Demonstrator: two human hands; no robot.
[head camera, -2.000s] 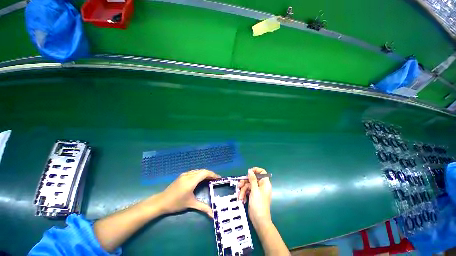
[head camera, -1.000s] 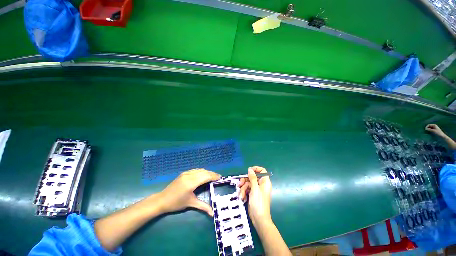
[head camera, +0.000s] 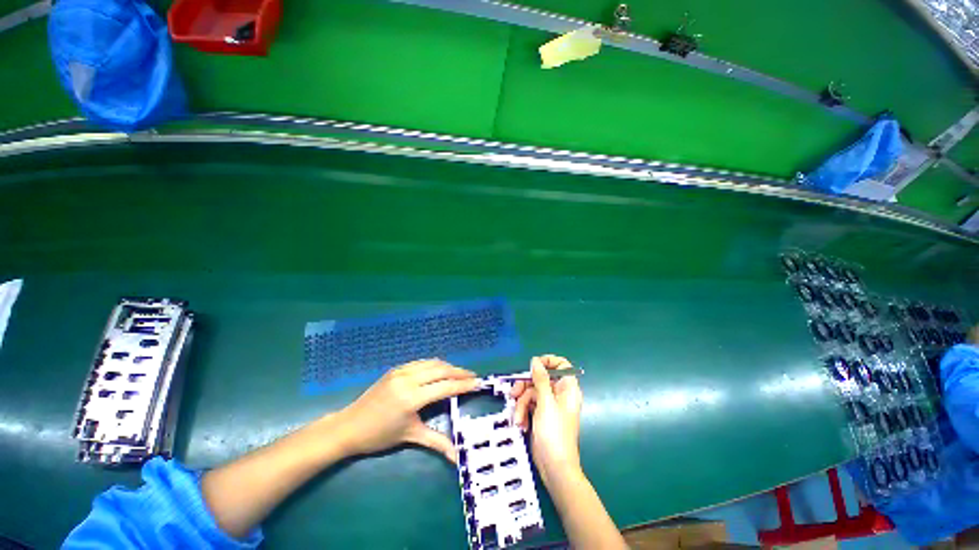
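A white housing (head camera: 500, 473) lies on the bench in front of me, its large window at the top end. My left hand (head camera: 406, 408) grips its upper left side, fingers at the top edge and thumb on the left edge. My right hand (head camera: 551, 414) holds thin tweezers (head camera: 566, 373) almost level, with the tip at the housing's top edge near my left fingertips. I cannot make out any piece at the tip. A blue sheet (head camera: 408, 342) with rows of tiny dark marks lies just above my hands. A stack of housings (head camera: 134, 381) stands at left.
A green back panel (head camera: 408, 81) with a metal rail (head camera: 472, 158) runs behind the bench. A red bin (head camera: 228, 26), a blue bag (head camera: 113, 62) and a yellow tag (head camera: 570, 48) are at the back. Rows of dark parts (head camera: 875, 371) lie at right beside another person's blue sleeve (head camera: 961, 378).
My left fingers have shifted slightly right along the housing's top edge. The other person's hand at right appeared one second ago and is now out of sight. The housing has hardly moved.
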